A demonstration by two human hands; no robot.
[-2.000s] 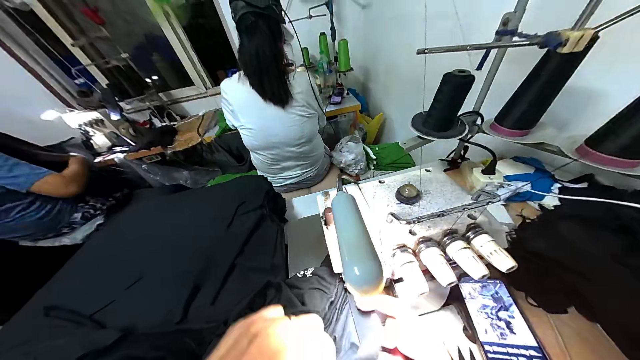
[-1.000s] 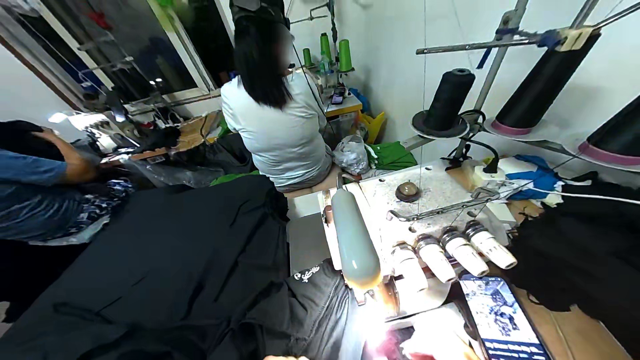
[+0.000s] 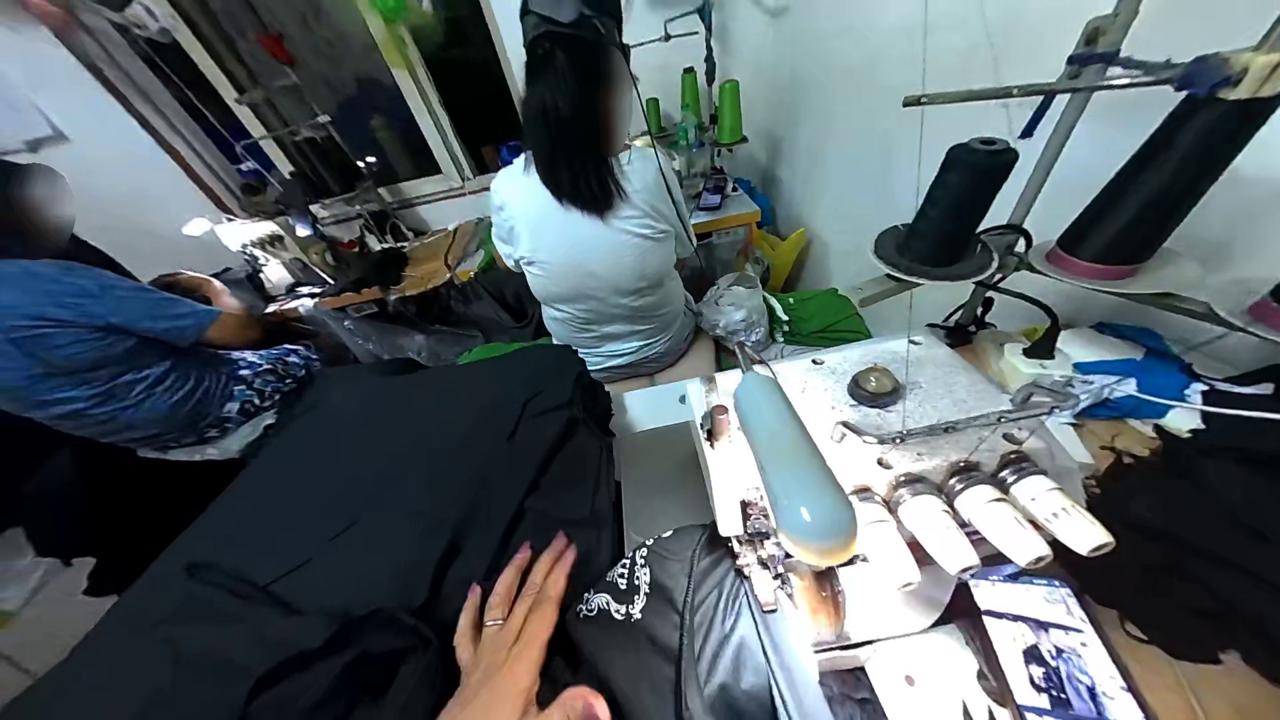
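My left hand (image 3: 515, 635), with a ring on one finger, lies spread on black fabric (image 3: 400, 500) heaped left of an overlock sewing machine (image 3: 850, 600). Just right of the hand, a black garment piece (image 3: 660, 620) with a white print and a seam runs up to the machine's presser foot area (image 3: 765, 560). Above that stands the machine's rounded grey-blue cover (image 3: 795, 470). My right hand does not show in this view.
White tension dials (image 3: 935, 525) line the machine front. A lit phone (image 3: 1055, 650) lies at lower right, near black cloth (image 3: 1180, 530). Thread cones (image 3: 960, 200) stand behind. One person (image 3: 600, 250) sits ahead, another (image 3: 130, 340) at the left.
Two seconds ago both hands were by the cloth below the machine; now my left hand lies flat on the fabric and the right is out of view. The printed part of the garment is now exposed.
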